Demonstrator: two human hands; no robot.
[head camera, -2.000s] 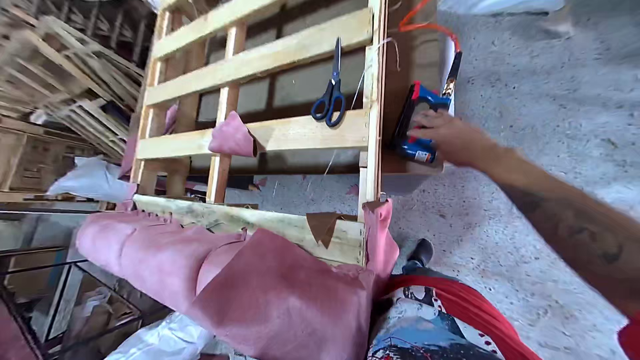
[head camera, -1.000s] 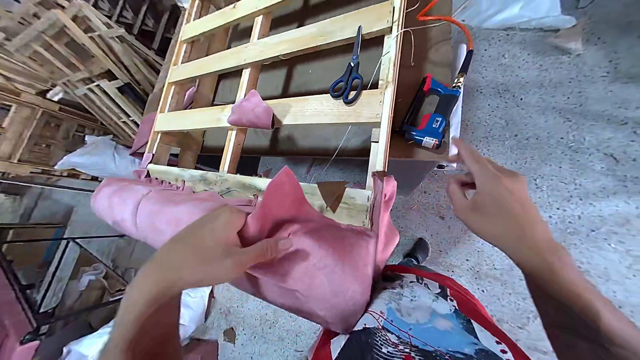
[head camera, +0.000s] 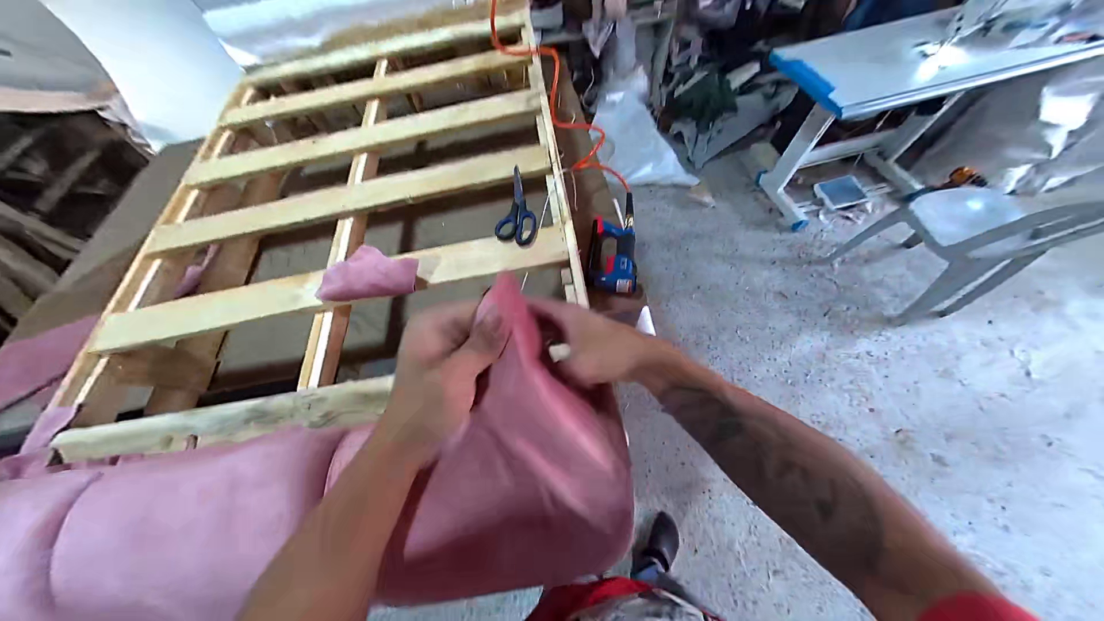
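Pink upholstery fabric (head camera: 535, 500) covers a padded roll along the near edge of a slatted wooden frame (head camera: 345, 203). My left hand (head camera: 444, 362) pinches a raised fold of this fabric at the near right corner. On the fold's other side, my right hand (head camera: 591, 341) grips the fabric, its fingers partly hidden. Dark-handled scissors (head camera: 517, 220) rest across the slats beyond my hands. A blue and red pneumatic stapler (head camera: 614, 257) lies just right of the frame, joined to an orange air hose (head camera: 561, 112). A pink fabric scrap (head camera: 369, 274) sits on a slat.
A grey plastic chair (head camera: 983, 224) stands on the concrete floor (head camera: 776, 379) to the right. Behind it is a white-topped table (head camera: 914, 65) with blue edging. White plastic sheeting (head camera: 638, 138) and piled material lie beyond the frame's right side.
My right hand, on the stapler two seconds ago and in the air one second ago, now grips the fabric. My left hand has pulled a fold upward. The view has swung to the right.
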